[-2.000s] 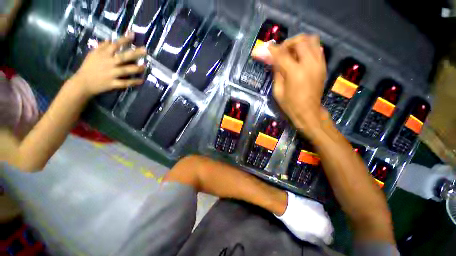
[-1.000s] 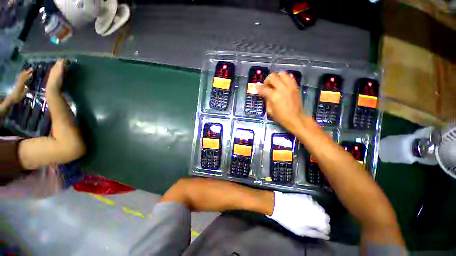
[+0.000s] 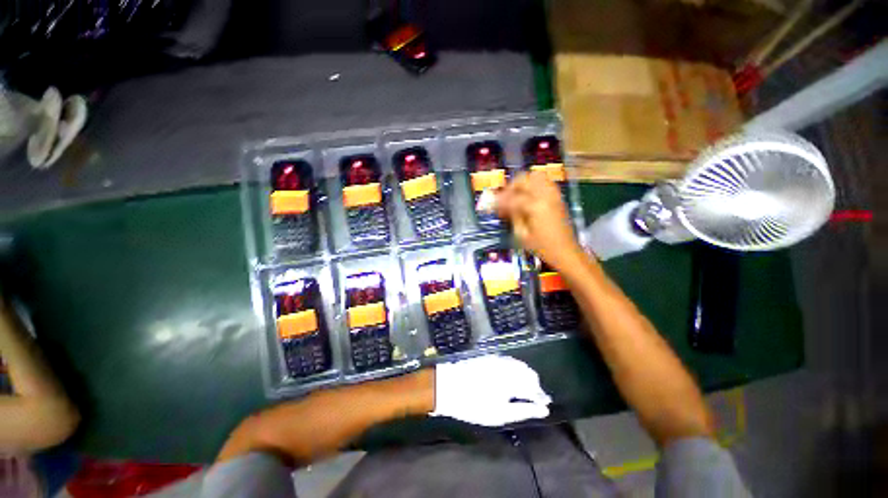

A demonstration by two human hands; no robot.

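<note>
A clear blister tray (image 3: pixel 255 209) with two rows of pockets lies in front of me. It holds several black keypad phones (image 3: pixel 366 311), front up, each with an orange band. My right hand (image 3: pixel 526 209) is bare and pinches a tiny white wad (image 3: pixel 486 201) at the phone (image 3: pixel 484 167) in the back row, second from the right. My fingers partly hide that phone and its right neighbour. My left hand (image 3: pixel 493 391) wears a white glove and rests at the tray's front edge, fingers loosely curled. I cannot see whether it holds anything.
A white fan (image 3: pixel 759 195) and a whitish bottle (image 3: pixel 615 231) stand right of the tray. A black flat item (image 3: pixel 714 300) lies below the fan. Cardboard (image 3: pixel 623 107) is at the back right. Another phone (image 3: pixel 409 46) lies at the back. Another person's arm (image 3: pixel 29 389) shows at the left edge.
The view has turned right, so the tray sits further left in the picture. My right hand with the wad has moved from the back row's left part to its right part. The gloved hand remains at the tray's front.
</note>
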